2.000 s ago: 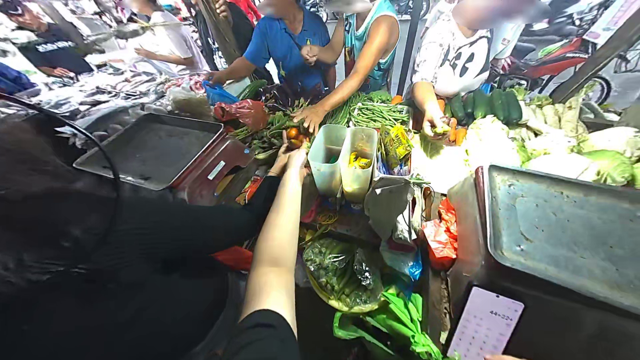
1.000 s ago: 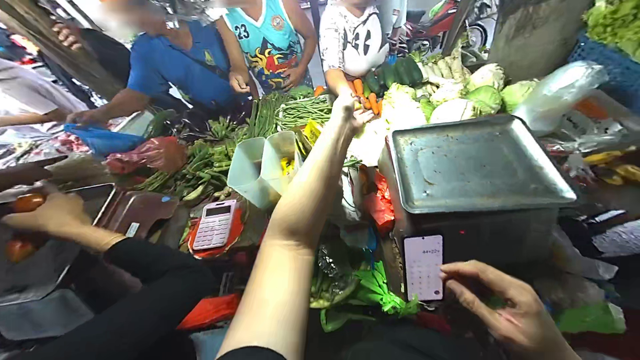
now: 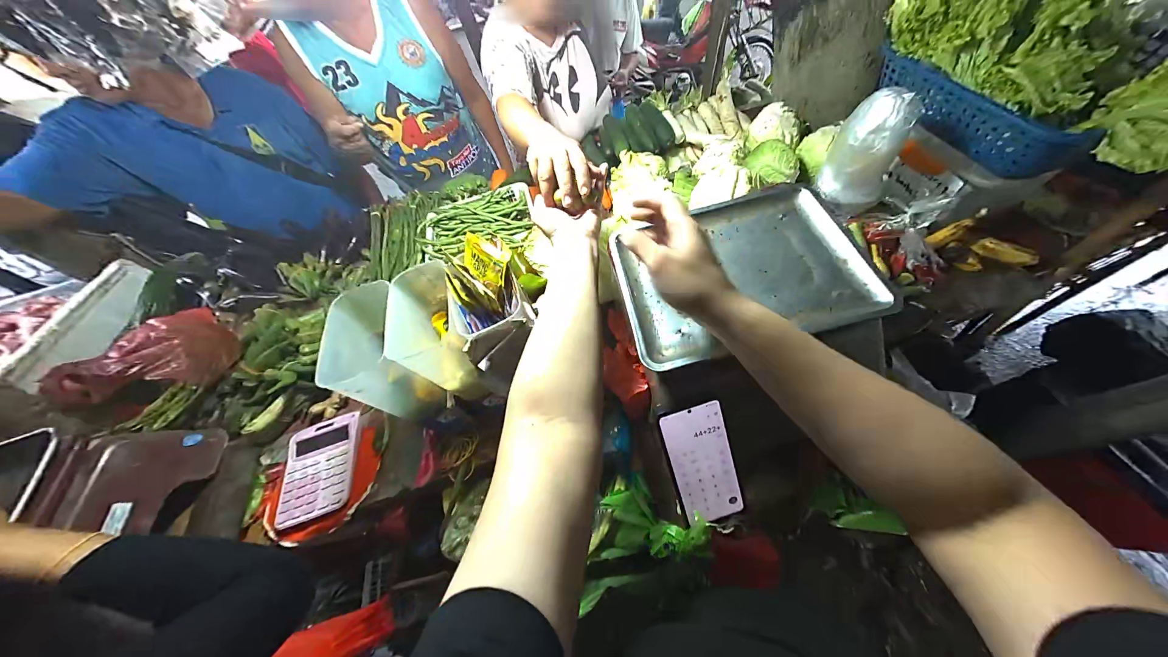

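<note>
Across the stall my left hand reaches out palm up, right under the hand of a person in a white shirt. Something small and dark lies between the two hands; I cannot tell what. Just to the right, my right hand hovers over the left edge of a metal tray, fingers apart and holding nothing that shows. Below the tray lies a phone with a calculator on its screen. A pink calculator rests on an orange-red plate at the left.
Green beans, translucent plastic containers and seasoning packets stand left of my arm. Cabbages lie behind the tray, and a blue basket of lettuce is at the upper right. A co-worker's black sleeve enters lower left.
My right hand has moved from beside the phone up to the tray's left edge. The co-worker's hand at the left has left the view. The view has turned to the right since two seconds ago.
</note>
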